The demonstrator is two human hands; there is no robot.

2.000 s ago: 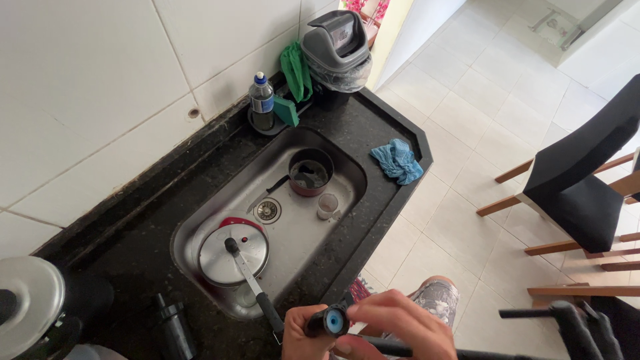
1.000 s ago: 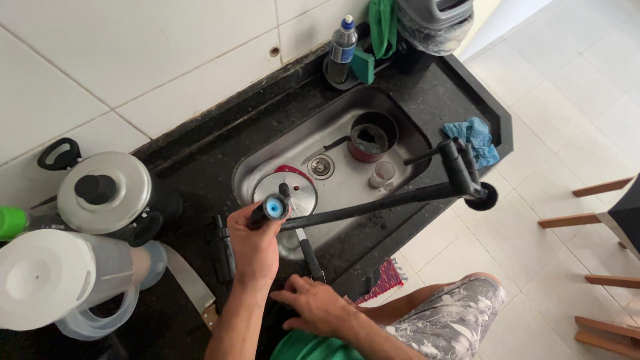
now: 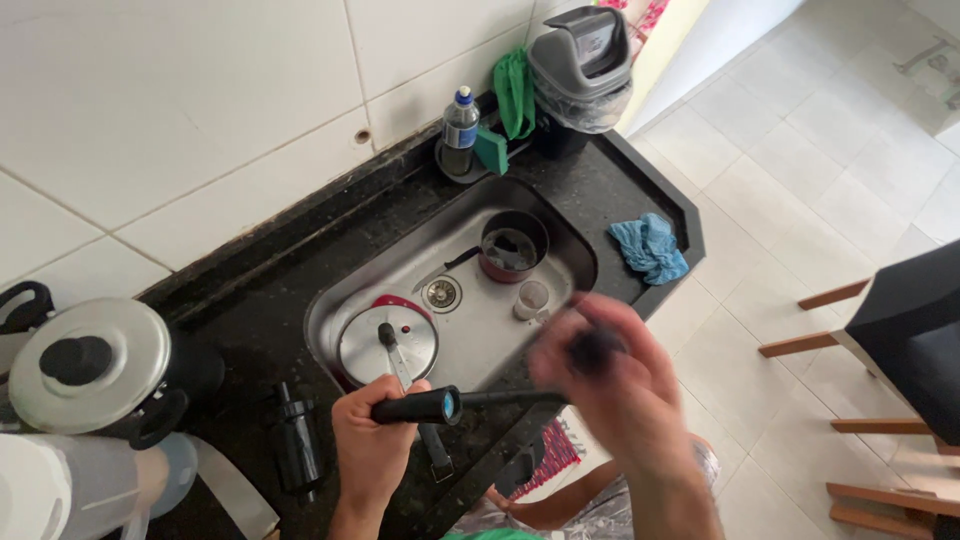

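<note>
My left hand (image 3: 375,442) grips a black tube (image 3: 416,406) whose open end shows a blue inside, above the near left of the steel sink. My right hand (image 3: 615,375) is blurred, with its fingers around a dark object at the right; a black rod (image 3: 510,400) runs between the two hands. Beneath them the sink (image 3: 480,352) holds a round metal lid (image 3: 360,345), a knife (image 3: 450,266), a dark red pot (image 3: 514,246) with water and a clear cup (image 3: 531,300). A black cylindrical part (image 3: 298,442) lies on the counter to the left.
A pressure cooker (image 3: 90,367), a blender jug (image 3: 90,480) and a wide knife blade (image 3: 229,484) are at the left. Behind the sink stand a detergent bottle (image 3: 460,135), a green sponge (image 3: 492,150) and a grey bin (image 3: 581,56). A blue cloth (image 3: 649,249) lies at the right corner; chairs (image 3: 900,322) stand beyond.
My right hand has risen from near the counter edge and moved right, now around a dark object. My left hand still holds the black tube, now tilted sideways. The view has shifted.
</note>
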